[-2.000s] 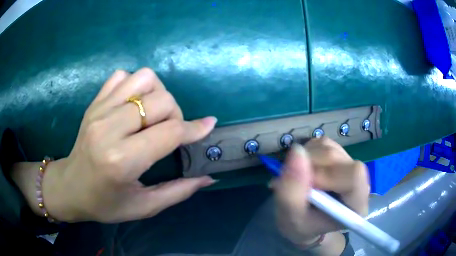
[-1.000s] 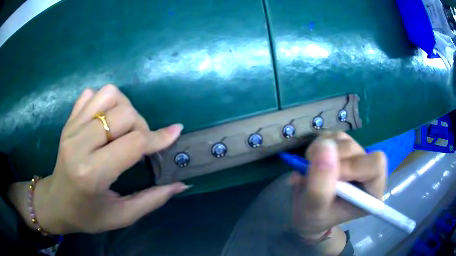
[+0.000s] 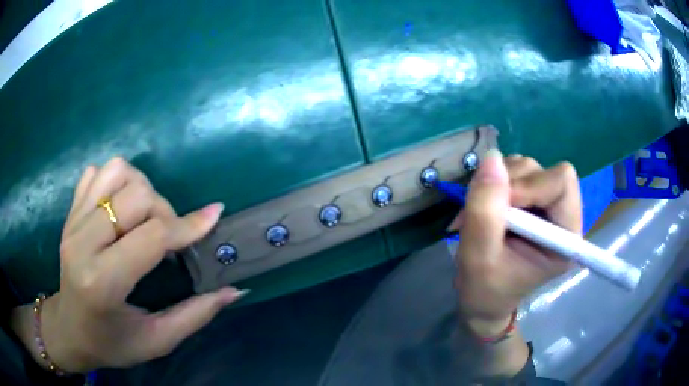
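A grey-brown strip assembly [image 3: 302,203] lies slanted on the green worktop, its right end higher in view. Several round silver screw heads [image 3: 330,215] sit in a row along it. My left hand [image 3: 136,264] grips the strip's left end between thumb and fingers. My right hand [image 3: 514,226] holds a marker pen [image 3: 570,247] with a white barrel and blue tip. The tip is at the second screw head from the right end; whether it touches cannot be told.
The glossy green worktop [image 3: 249,98] has a dark seam running back from the strip. A blue bin [image 3: 597,21] with white bags stands at the top right. Blue plastic crates [image 3: 648,172] show below the worktop's right edge.
The strip and my left hand have shifted left and lower in view. The pen tip has moved along the row from near the second screw from the left to the second from the right.
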